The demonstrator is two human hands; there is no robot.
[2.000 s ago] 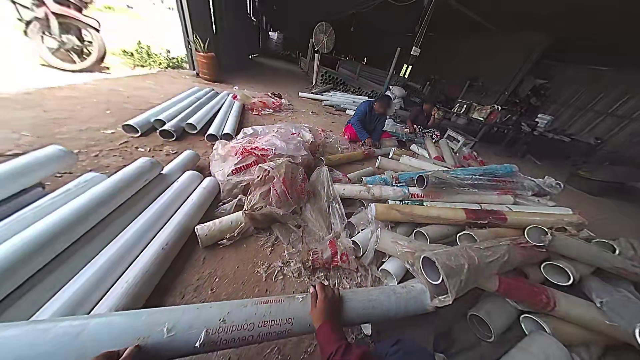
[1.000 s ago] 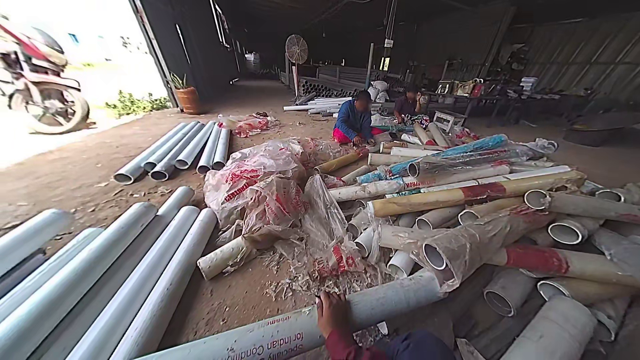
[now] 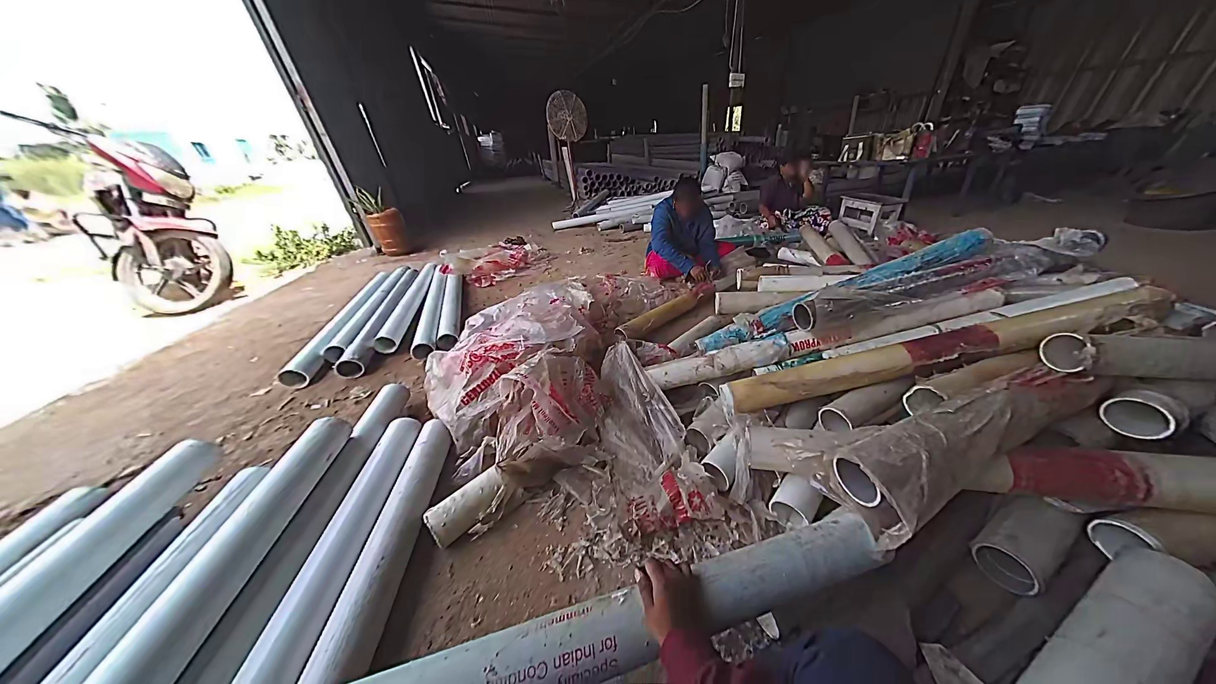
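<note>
A large pale grey-blue cardboard or plastic tube (image 3: 798, 568) with printed writing slants across the bottom of the head view. My right hand (image 3: 670, 598) rests on its upper side near the middle, fingers over the far edge; whether it grips is unclear. My left hand is out of view. Past the tube's right end, a heap of mixed tubes, some wrapped in torn clear plastic film (image 3: 936, 456), covers the right side. Crumpled film with red print (image 3: 518, 375) and shreds of film lie just beyond my hand. A short dirty tube (image 3: 470, 505) pokes out of the film.
Clean tubes (image 3: 313, 560) lie side by side at the left, with another row (image 3: 408, 304) behind. Two people sit on the floor beyond, one in a blue top (image 3: 682, 237). A potted plant (image 3: 388, 231), a fan (image 3: 567, 116) and a motorcycle (image 3: 166, 223) stand farther back.
Two seconds ago part of my left hand showed at the bottom left on the tube; it is out of view now. The tube's left part sits lower in view. The view has shifted somewhat.
</note>
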